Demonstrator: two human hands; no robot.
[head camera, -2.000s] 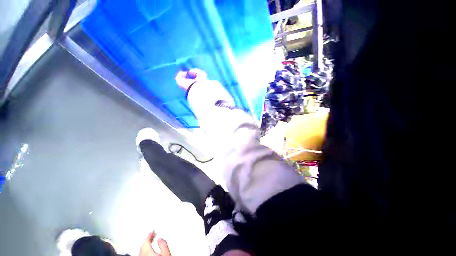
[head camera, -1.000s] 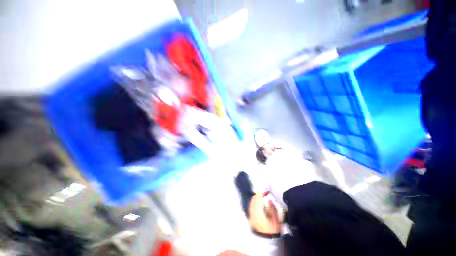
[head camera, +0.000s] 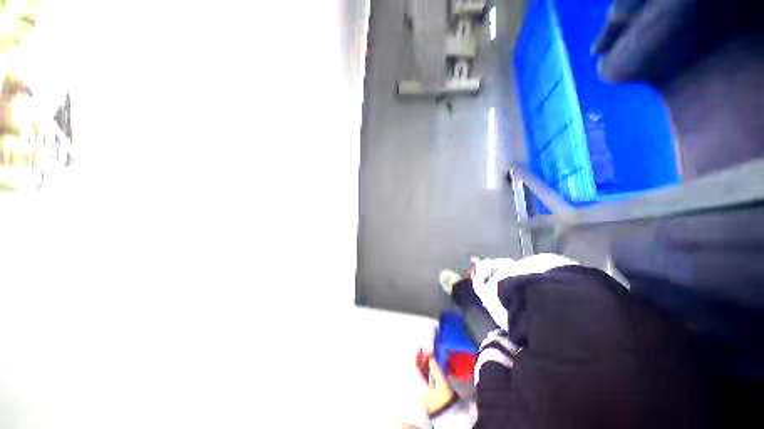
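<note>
My left hand (head camera: 437, 392) is small and blurred at the bottom centre, at the edge of a large, glaring white surface (head camera: 209, 209), probably a table. Its fingers point up, beside a small red patch; whether it holds anything is unclear. My right arm, in a white sleeve (head camera: 536, 266), reaches left from my dark clothing. Only a small reddish bit of my right hand (head camera: 473, 266) shows at the sleeve's end, so its grip is hidden.
A blue crate (head camera: 557, 109) stands at the upper right, beside a grey metal rail (head camera: 670, 201). Dark cloth (head camera: 649, 42) overhangs it. Grey floor (head camera: 419, 209) and a pale metal base (head camera: 440, 86) lie between. A blue object (head camera: 452, 333) and a red one (head camera: 461, 365) are low down.
The view has swung. The blue crate with red, white and black items is out of view. The white surface now fills the left side, and the other blue crate shows at the upper right.
</note>
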